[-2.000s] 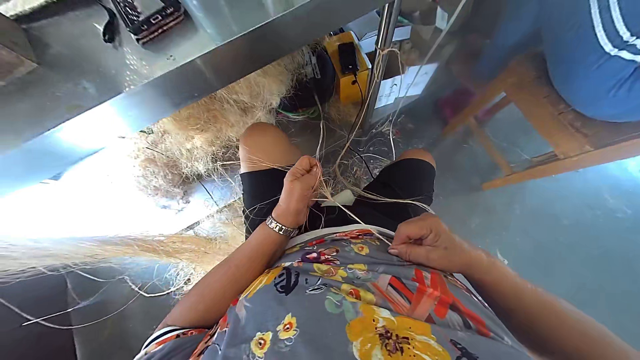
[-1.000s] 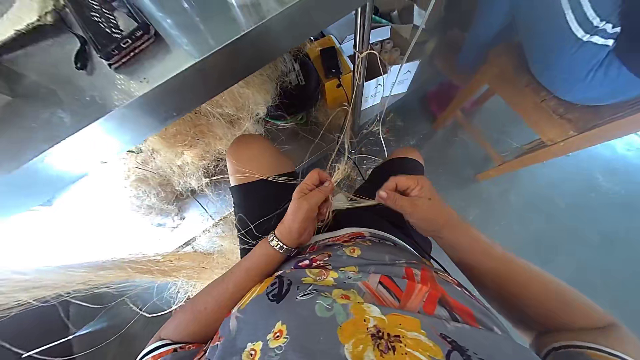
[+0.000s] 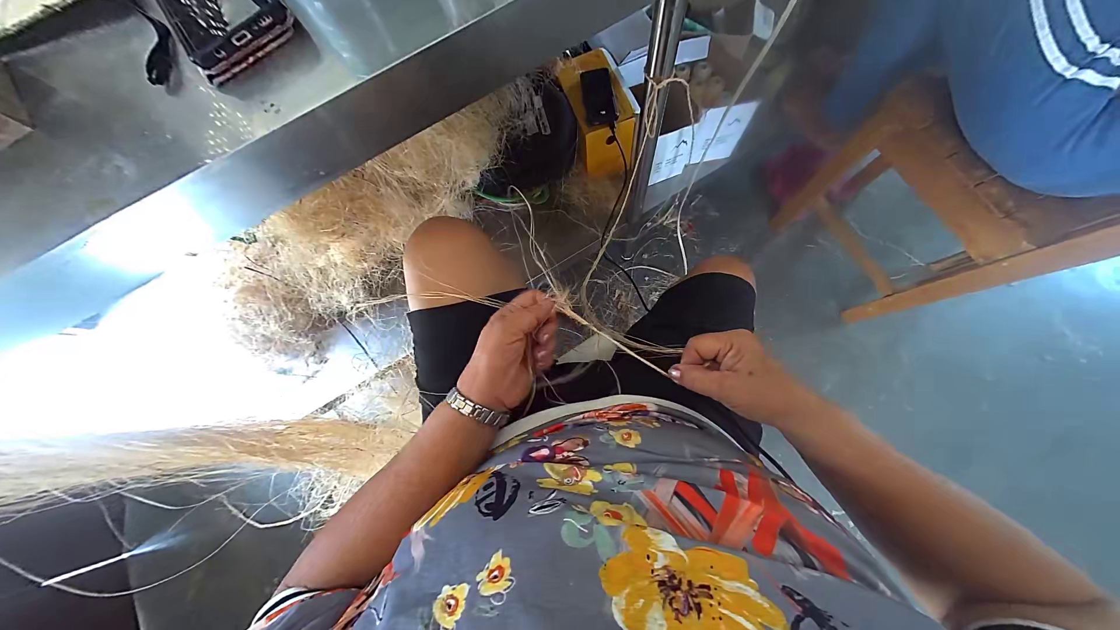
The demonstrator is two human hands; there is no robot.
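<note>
Pale plant-fibre strands (image 3: 604,331) stretch between my two hands above my lap. My left hand (image 3: 516,346), with a metal watch on its wrist, pinches them at the left; loose ends trail past it over my knee. My right hand (image 3: 731,372) pinches the other end, its thumb and forefinger together. A twisted fibre cord (image 3: 588,284) loops from the strands up toward the metal table leg (image 3: 658,105). A small pale piece (image 3: 591,350) lies on my black shorts behind the strands. The exact grip inside the left fingers is hidden.
A heap of tangled fibre (image 3: 376,219) lies under the metal table (image 3: 289,131). A long fibre hank (image 3: 219,451) extends at the left. A yellow box (image 3: 599,114) with a black device stands behind the leg. A person in blue (image 3: 1032,114) sits on a wooden chair (image 3: 971,210) at the right.
My right hand was lower and farther right of the left hand two seconds ago, then rose near the lap's middle. Since one second ago the hands have drawn apart, with strands stretched between them.
</note>
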